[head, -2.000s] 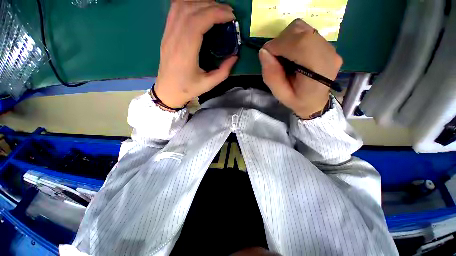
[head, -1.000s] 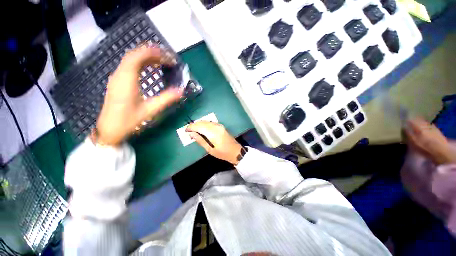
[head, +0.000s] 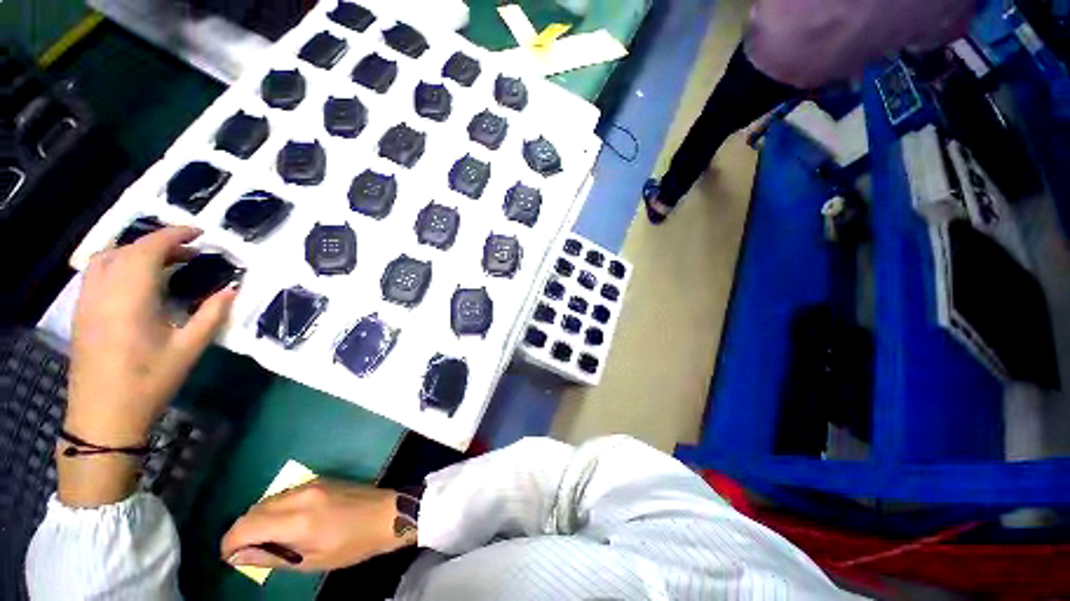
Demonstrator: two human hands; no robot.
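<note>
A large white foam tray (head: 241, 92) holds rows of black watch cases, some with glossy faces and some with dotted backs. My left hand (head: 123, 340) is at the tray's near left edge, thumb and fingers around a glossy black watch case (head: 202, 279) at a pocket; the fingers hide part of it. My right hand (head: 323, 524) rests low on a pale yellow sheet (head: 288, 477) on the green mat, mostly covering it. A short dark part of the pen-like black tool (head: 277, 551) shows between its fingers.
A smaller white tray (head: 568, 366) with dark pieces sits beside the large tray. A dark gridded tray (head: 35, 411) lies under and left of my left arm. Paper and yellow strips (head: 563, 52) lie behind. A person (head: 733, 106) stands in the aisle by blue racks (head: 810, 235).
The view has swung right over the foam tray. My left hand has moved with the watch case from above the gridded tray to the foam tray. My right hand remains at the sheet.
</note>
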